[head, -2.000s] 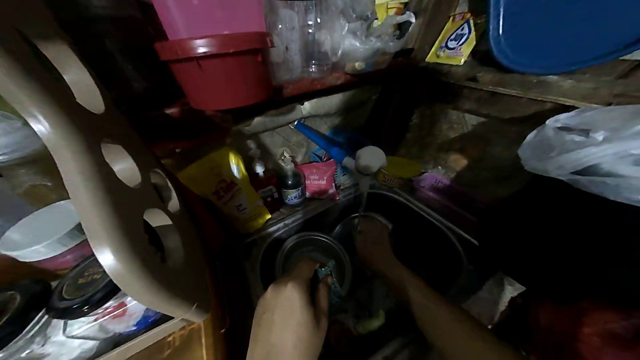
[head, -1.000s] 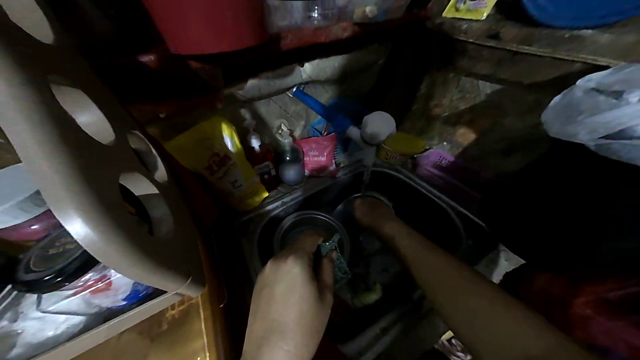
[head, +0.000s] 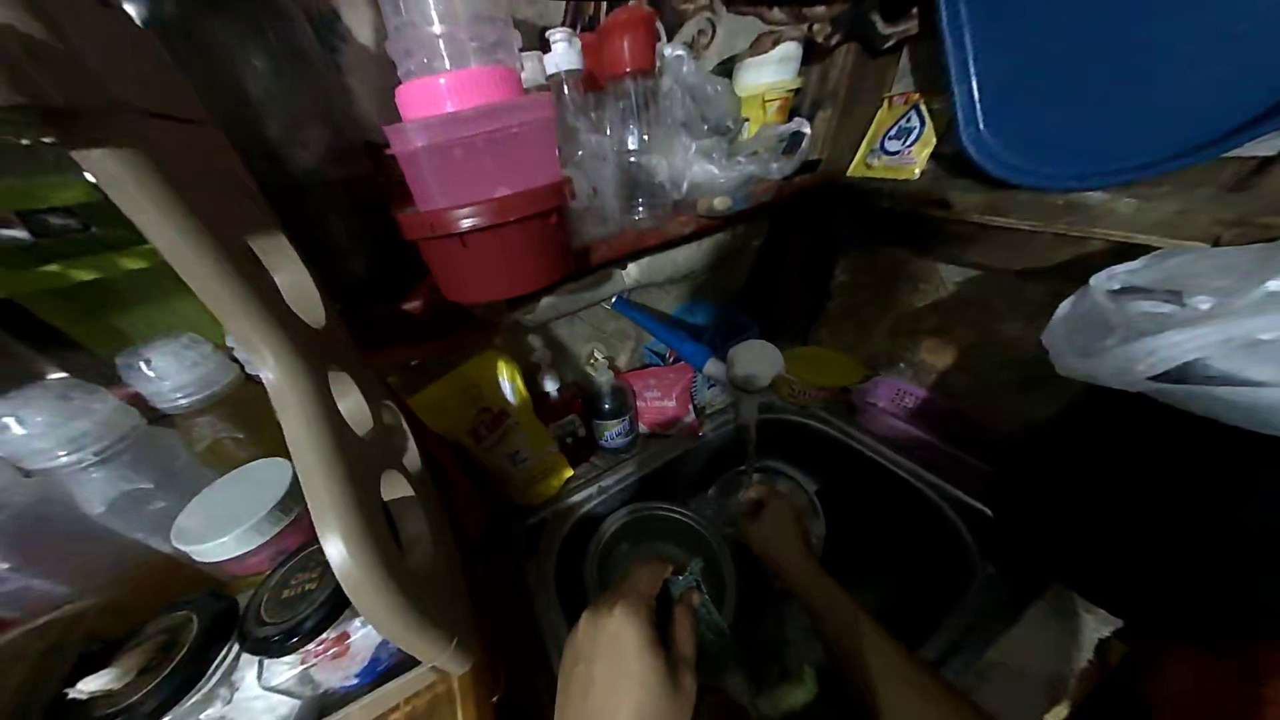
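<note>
My left hand (head: 630, 640) grips a dark green scrubbing cloth or pad (head: 702, 600) over a round metal bowl (head: 722, 545) in the sink (head: 960, 535). Farther right, my right hand (head: 775, 530) is at a second round dish (head: 808, 495), under water running from the faucet's pale round head (head: 755, 365). The fingers of the right hand are dim and blurred, so its grip is unclear. A pale green scrap (head: 795, 692) lies low in the sink.
Behind the sink stand a yellow pouch (head: 500, 430), a pump bottle (head: 612, 405), a pink packet (head: 663, 398) and a yellow-lidded tub (head: 822, 368). A beige plastic rack side (head: 310, 450) rises at left. A plastic bag (head: 1180, 330) hangs at right.
The view has tilted up since one second ago, showing more of the shelf. Both hands stay at the dishes in the sink, and the left still has the scrubbing cloth or pad.
</note>
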